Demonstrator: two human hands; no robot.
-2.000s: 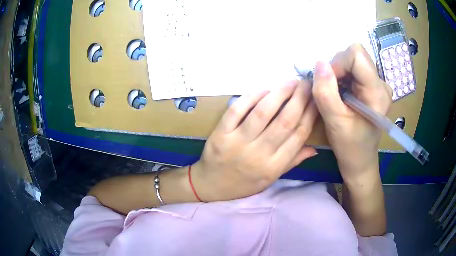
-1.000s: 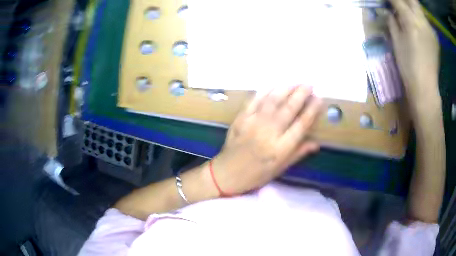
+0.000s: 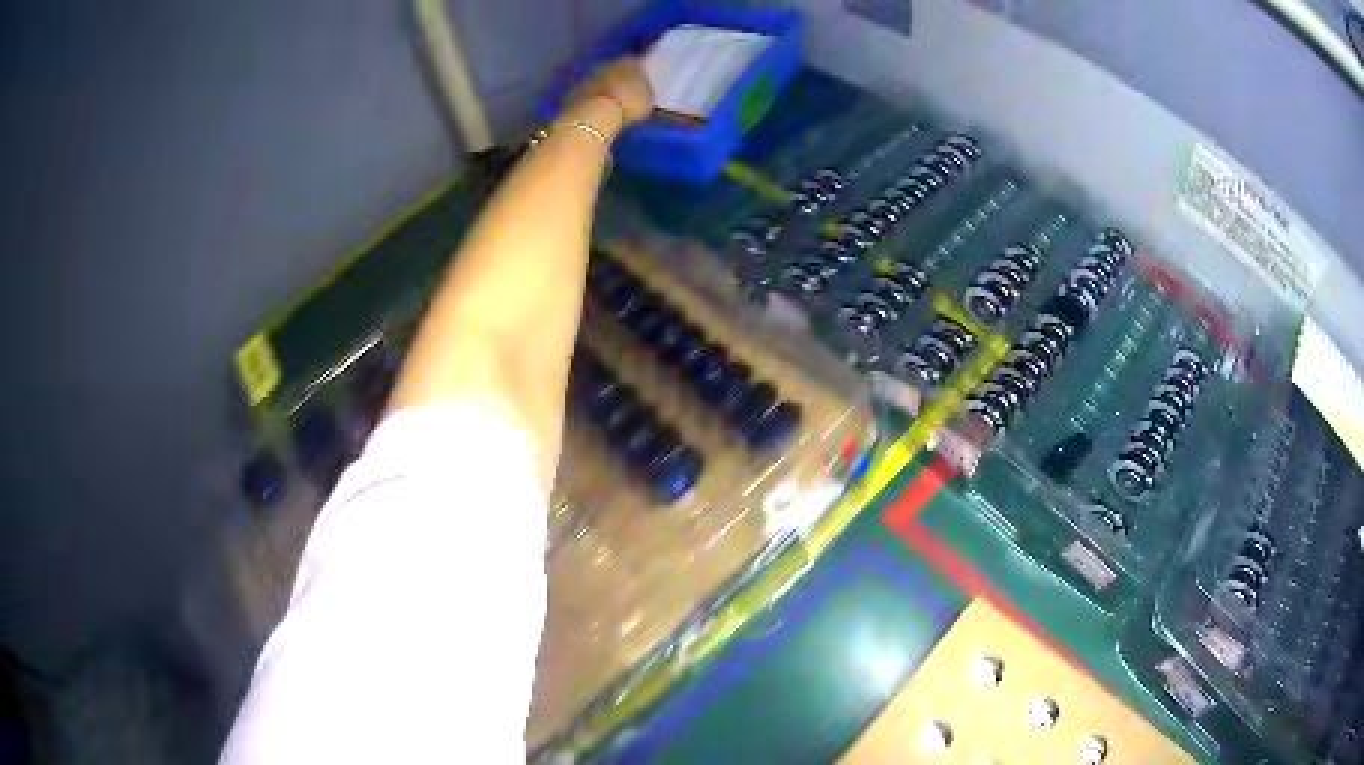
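Note:
My left hand [image 3: 621, 93] reaches far out to a blue bin [image 3: 681, 154] at the top of the view. Its wrist wears the bracelet, and my pink sleeve shows below. The hand is small and blurred, at the left edge of a white paper or card [image 3: 709, 67] in the bin. The fingers are hidden, so I cannot tell if they grip it. My right hand is not in view. The sheet, pen and calculator are not in view.
A tan perforated board [image 3: 980, 720] lies at the bottom right. A plastic-covered tan tray [image 3: 643, 613] with dark round parts lies under my arm. Clear trays [image 3: 1032, 501] with rows of ring-like parts lie on the green mat at right. A grey wall stands behind.
The view has swung left, away from the sheet and calculator. My left hand has left the sheet's lower edge and reached out to the blue bin. My right hand has gone out of view.

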